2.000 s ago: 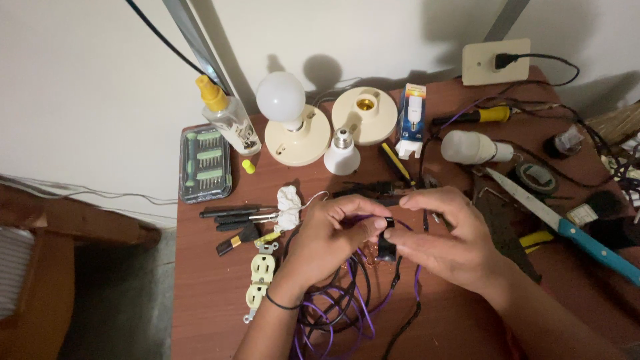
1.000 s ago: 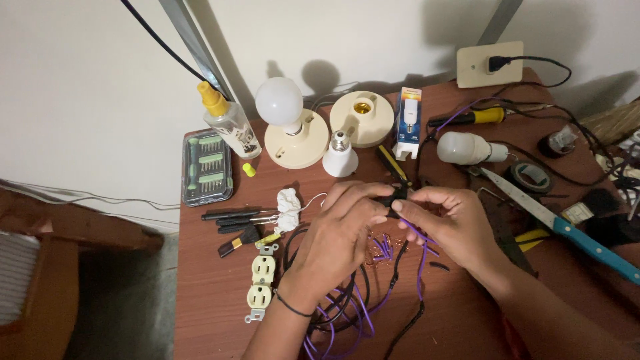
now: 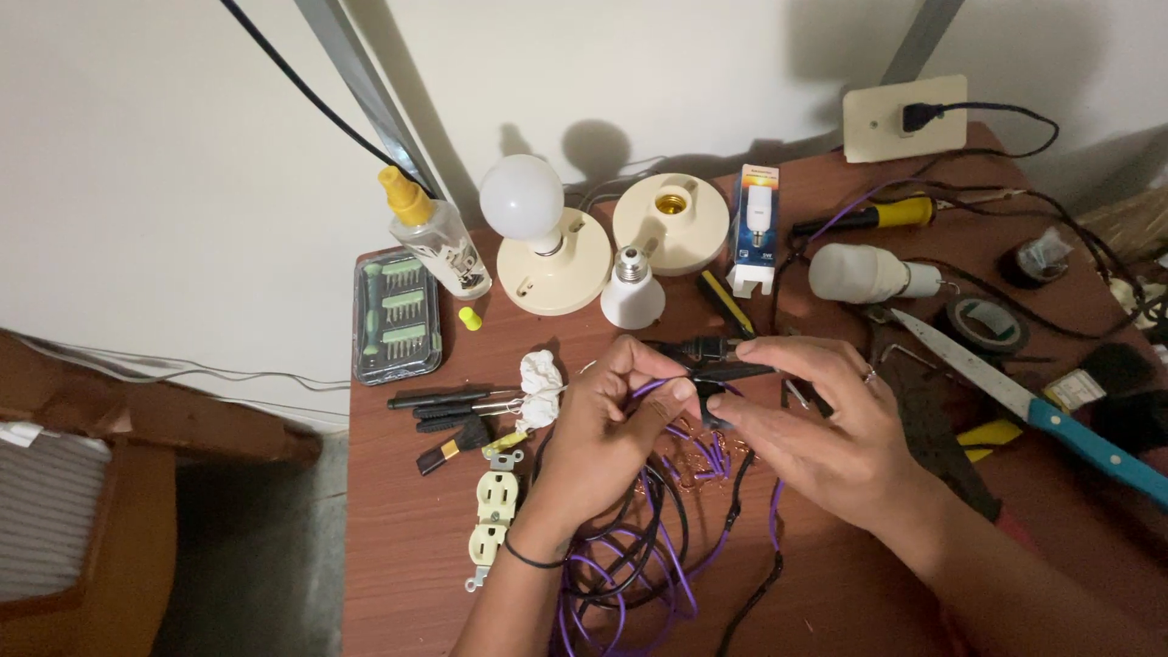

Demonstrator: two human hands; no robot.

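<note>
My left hand (image 3: pixel 616 424) pinches a purple wire (image 3: pixel 650 387) at a small black piece (image 3: pixel 710 401), whose exact kind I cannot tell. From the other side, my right hand (image 3: pixel 812 420) touches that piece with thumb and finger. A black plug (image 3: pixel 707 349) lies just beyond the fingertips. Below the hands spreads a loose coil of purple and black wires (image 3: pixel 630 557), with short purple insulation scraps (image 3: pixel 712 456) and copper strands by it. A cream duplex receptacle (image 3: pixel 493 516) lies left of my left wrist.
Lamp holders (image 3: pixel 671 224), one bearing a white bulb (image 3: pixel 522 196), stand at the back near a spray bottle (image 3: pixel 438 237) and a bit set (image 3: pixel 397 315). Screwdrivers (image 3: pixel 447 399) lie left. On the right are a blue-handled knife (image 3: pixel 1095 447), tape (image 3: pixel 985 326) and a plugged-in cord (image 3: pixel 1013 108).
My right hand's fingers have spread apart more than a second ago, and the black piece between the hands now shows more. The wires near it have shifted.
</note>
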